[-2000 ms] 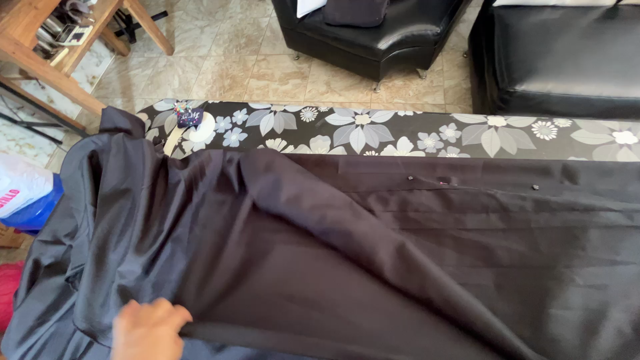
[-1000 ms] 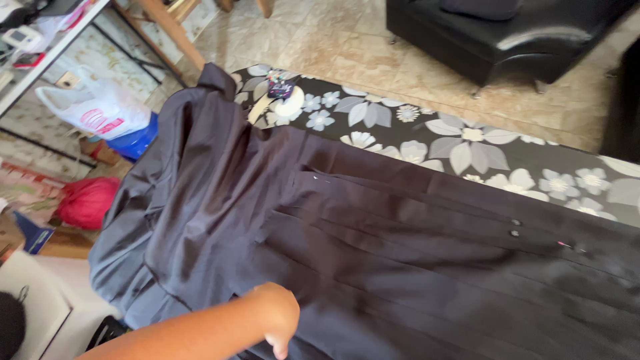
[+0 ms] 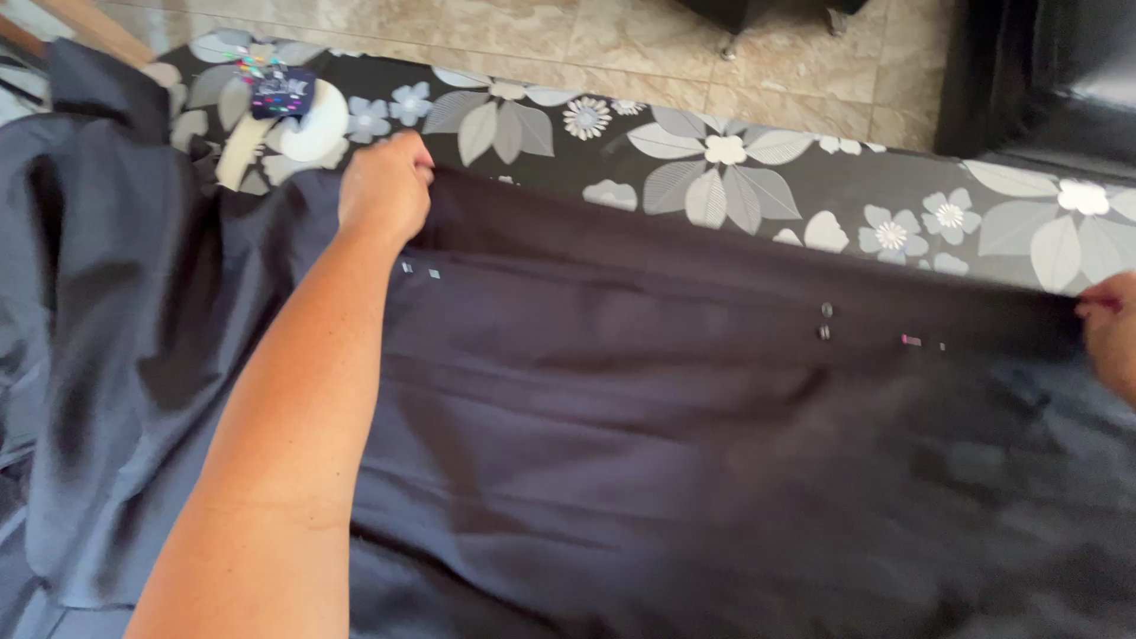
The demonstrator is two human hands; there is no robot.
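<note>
Dark fabric (image 3: 603, 426) lies spread over a table, bunched in folds at the left. My left hand (image 3: 386, 186) grips its far edge near the upper left, and my right hand (image 3: 1111, 333), partly cut off by the right frame edge, pinches the same edge, which runs taut between them. Two small metallic pieces (image 3: 825, 321) and a pink-ended pin (image 3: 911, 340) show in the cloth. Left of my left hand, a dark pincushion (image 3: 282, 93) with colorful pinheads rests by a white round object (image 3: 315, 122) and a cream-colored flat strip (image 3: 241, 151).
A black floral table covering (image 3: 612, 146) shows beyond the fabric. Behind it are a tiled floor (image 3: 532, 34) and black leather seating (image 3: 1047, 84) at the upper right. A wooden leg or bar (image 3: 98, 28) stands at the upper left.
My left hand has moved from the near part of the fabric to its far edge. My right hand has come into view at the right. The camera view has shifted.
</note>
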